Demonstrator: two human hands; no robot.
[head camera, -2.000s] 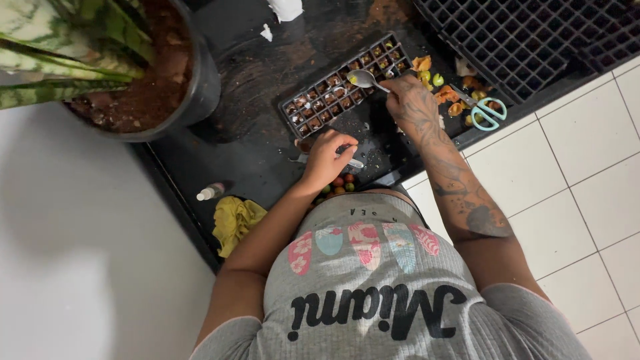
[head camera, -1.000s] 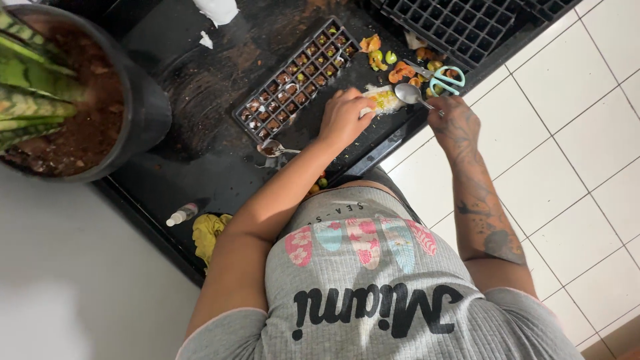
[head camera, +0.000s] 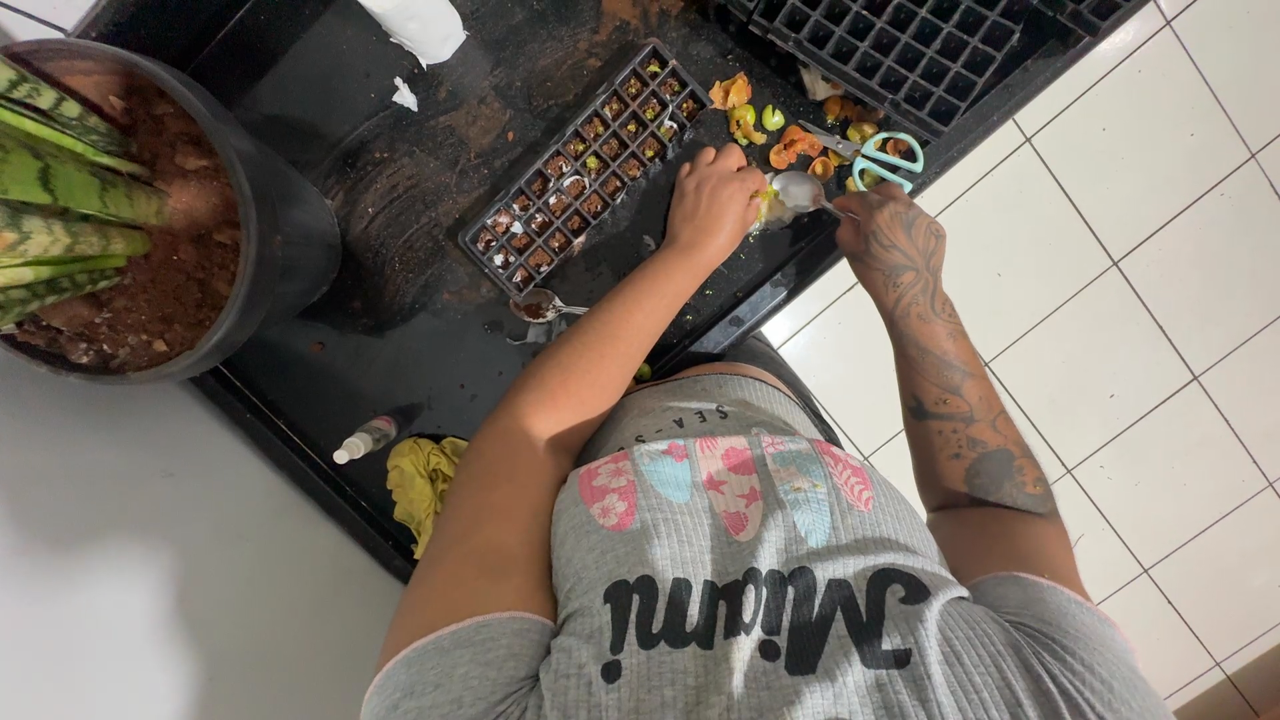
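Note:
My right hand grips the handle of a metal spoon, its bowl low over the table's front edge beside some yellow-green pulp. My left hand is at the other side of that pulp, fingers bent; whether it pinches something is hidden. Behind the left hand lies a black seedling tray, its cells filled with brown soil, several bearing yellow-green bits and some white bits. A second spoon with soil in its bowl rests near the tray's near left corner, its handle running toward my left forearm.
Scissors with light-blue handles lie among orange and green fruit peels. Empty black seedling trays stand at the back right. At left are a large potted snake plant, a small bottle and a crumpled yellow cloth.
The right hand has moved with its spoon from over the seedling tray to the pulp at the table's edge. My left hand has moved right, away from the second spoon.

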